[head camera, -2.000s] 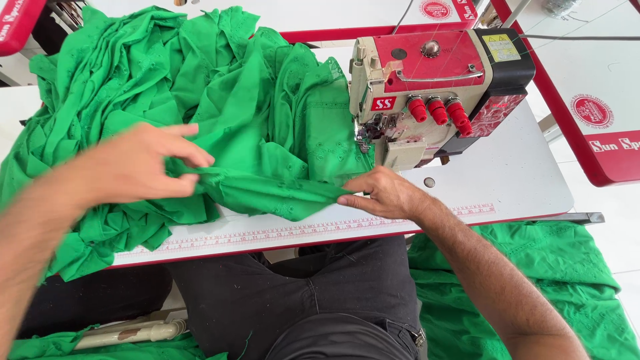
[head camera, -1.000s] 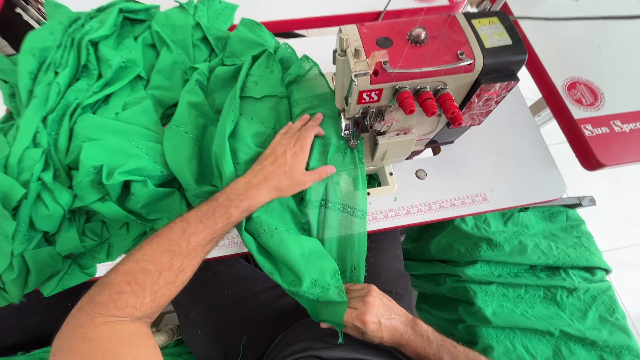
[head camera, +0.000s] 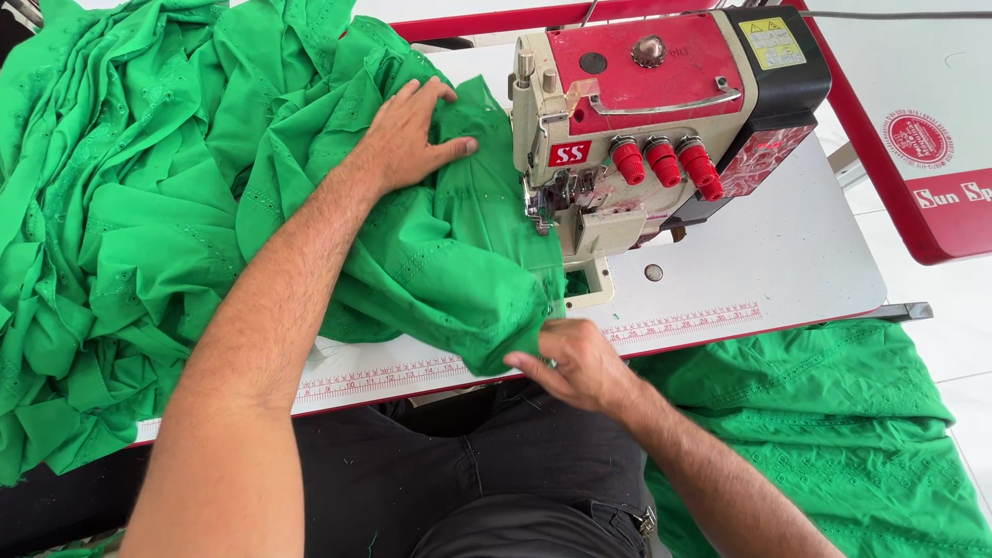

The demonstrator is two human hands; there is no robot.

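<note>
Green eyelet-embroidered fabric (head camera: 434,271) lies over the white machine table, its right edge running by the presser foot (head camera: 539,217) of a red and cream overlock sewing machine (head camera: 651,85). My left hand (head camera: 411,136) rests with spread fingers on the cloth, left of the machine head. At the table's front edge, my right hand (head camera: 581,360) pinches the near end of the cloth between thumb and curled fingers. Whether the foot is pressed down on the cloth cannot be made out.
A large heap of the same green fabric (head camera: 139,209) covers the left of the table. More green fabric (head camera: 806,418) hangs below the front edge at the right. A printed ruler strip (head camera: 682,322) runs along that edge. Another red-edged table (head camera: 930,201) stands at the far right.
Since one second ago, my right hand has moved up from the lap side to the table's front edge with the cloth end. My left hand has moved farther back across the cloth.
</note>
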